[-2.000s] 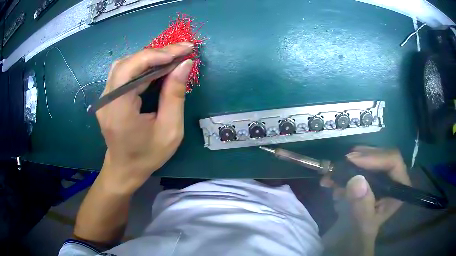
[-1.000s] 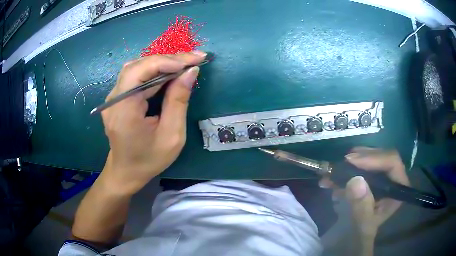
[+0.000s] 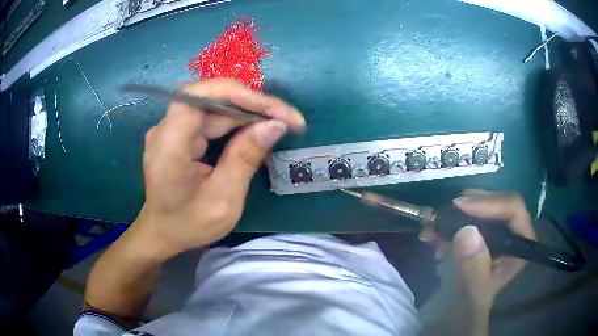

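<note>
My left hand [image 3: 203, 164] grips the tweezers [image 3: 190, 100] between thumb and fingers, over the mat between the red wire pile and the left end of the strip. The tweezer tip is blurred, and I cannot tell whether it holds a wire. The silver strip assembly [image 3: 393, 177] lies on the mat with a row of dark round parts. My right hand [image 3: 488, 243] holds the soldering iron [image 3: 400, 208] by its black handle. Its tip points left, close to the strip's near edge. The red jumper wires [image 3: 233, 56] lie in a heap beyond my left hand.
Thin pale wire strands [image 3: 98, 105] lie on the green mat [image 3: 315, 65] at left. A black holder with a grey speckled pad [image 3: 565, 108] stands at the right edge. A white ledge [image 3: 72, 42] crosses the far left, with part of another strip [image 3: 141, 6] beyond it.
My left hand and the tweezers have moved from the red pile towards me and right, near the strip's left end. My right hand and the iron have hardly moved.
</note>
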